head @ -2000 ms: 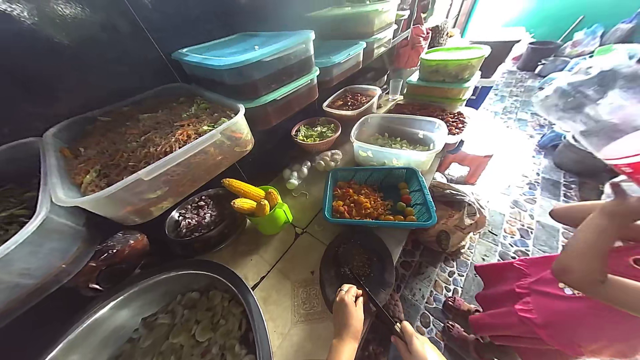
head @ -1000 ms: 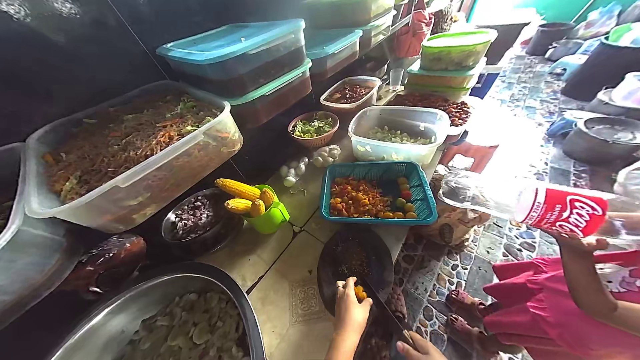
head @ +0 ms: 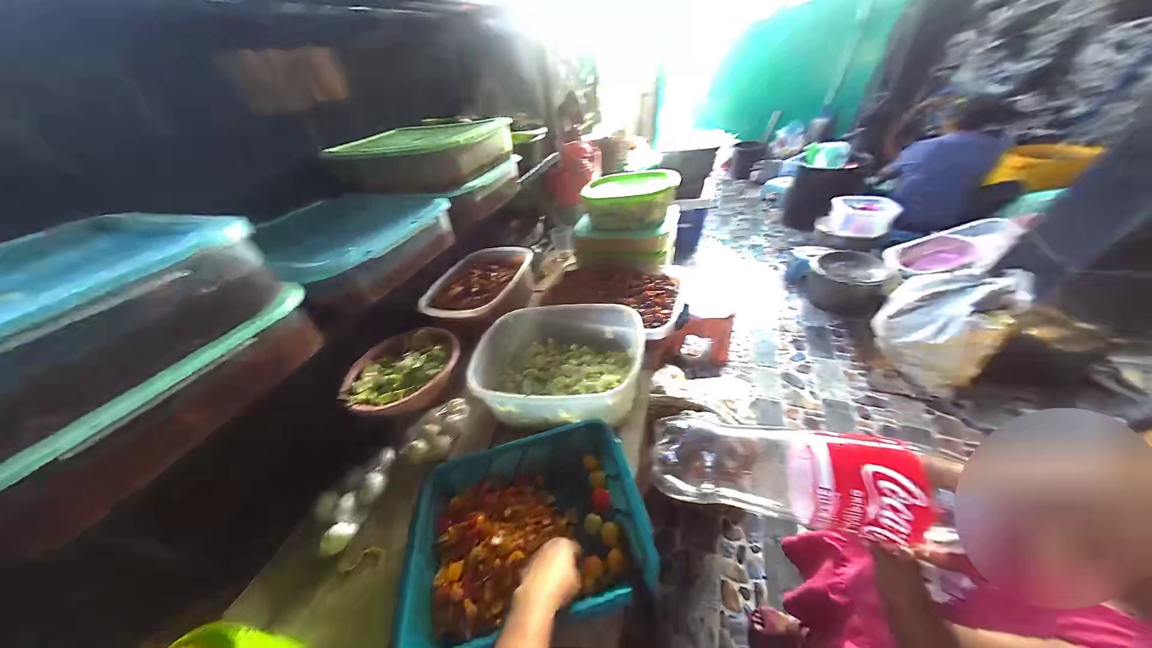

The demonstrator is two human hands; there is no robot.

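Observation:
My left hand (head: 551,576) reaches into a teal plastic basket (head: 635,513), over a heap of cut orange and red vegetables or fruit (head: 490,540). Blur hides its fingertips and whether they hold anything. Small whole yellow, orange and red fruits (head: 612,535) lie along the basket's right side. My right hand is outside the frame. Just beyond the basket stands a clear plastic tub (head: 486,396) of chopped pale green vegetable. Left of it is a brown bowl (head: 346,396) of chopped greens, with whitish round bulbs or eggs (head: 346,508) in plastic nearer me.
At the right, a person in pink (head: 837,585) holds a large clear Coca-Cola bottle (head: 738,463) beside the basket. Lidded containers (head: 351,234) line the left. Further back sit a green-lidded tub (head: 630,184), pots (head: 846,279), a plastic bag (head: 945,324) and a person in blue (head: 949,180).
My left hand has moved from the dark round board into the teal basket. My right hand, earlier holding a knife, has left view. The bottle has come beside the basket. The view has swung upward.

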